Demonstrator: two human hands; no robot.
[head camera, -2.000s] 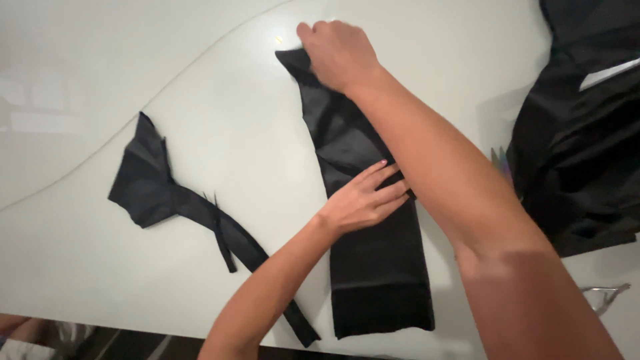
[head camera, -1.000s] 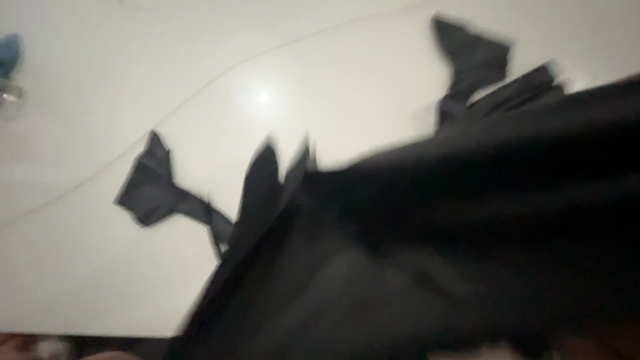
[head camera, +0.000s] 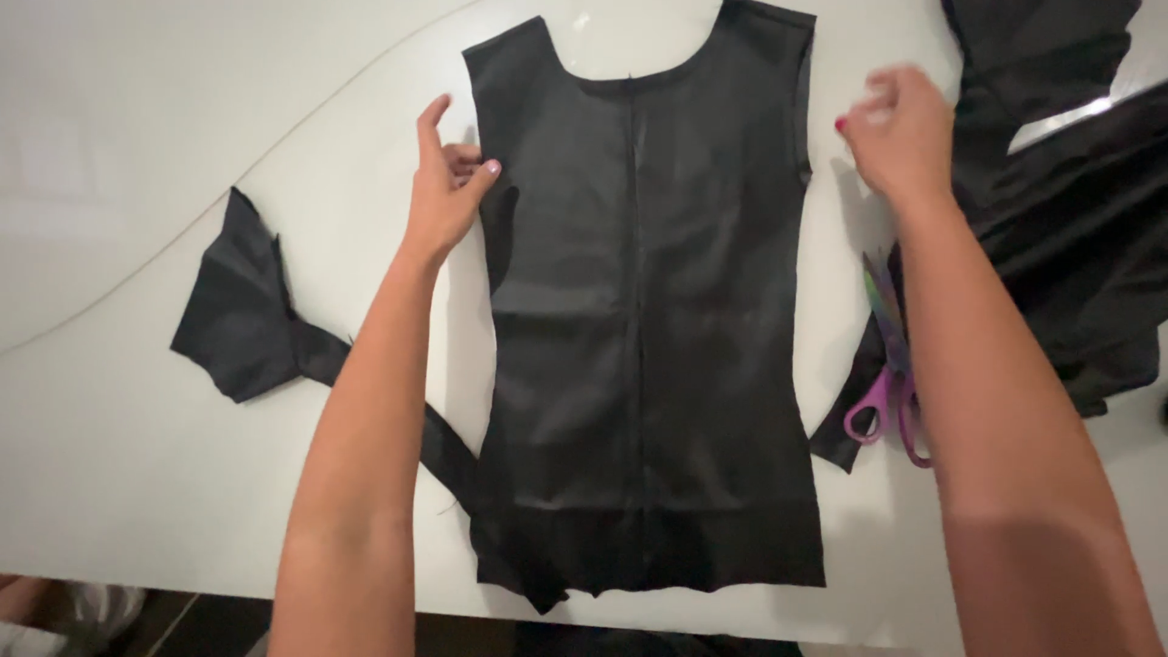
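A black sleeveless fabric bodice (head camera: 639, 310) lies spread flat on the white table, with a seam down its middle and a scooped neckline at the top. My left hand (head camera: 452, 173) is at its left armhole edge, fingers apart, thumb over the cloth. Whether it touches the cloth cannot be told. My right hand (head camera: 899, 132), slightly blurred, is raised to the right of the bodice, fingers curled, with nothing visible in it. Scissors with purple handles (head camera: 883, 392) lie beside my right forearm, partly hidden by it.
A black fabric scrap with a long strip (head camera: 242, 310) lies at the left, its strip reaching the bodice's lower left edge. More black fabric (head camera: 1068, 246) is heaped at the right. Another black strip (head camera: 849, 420) lies under the scissors. The white table's near edge (head camera: 210, 589) crosses the bottom.
The folded black cloth that my hands were on two seconds ago is out of sight. One second ago a large dark cloth was in motion across the view; now the bodice lies spread flat.
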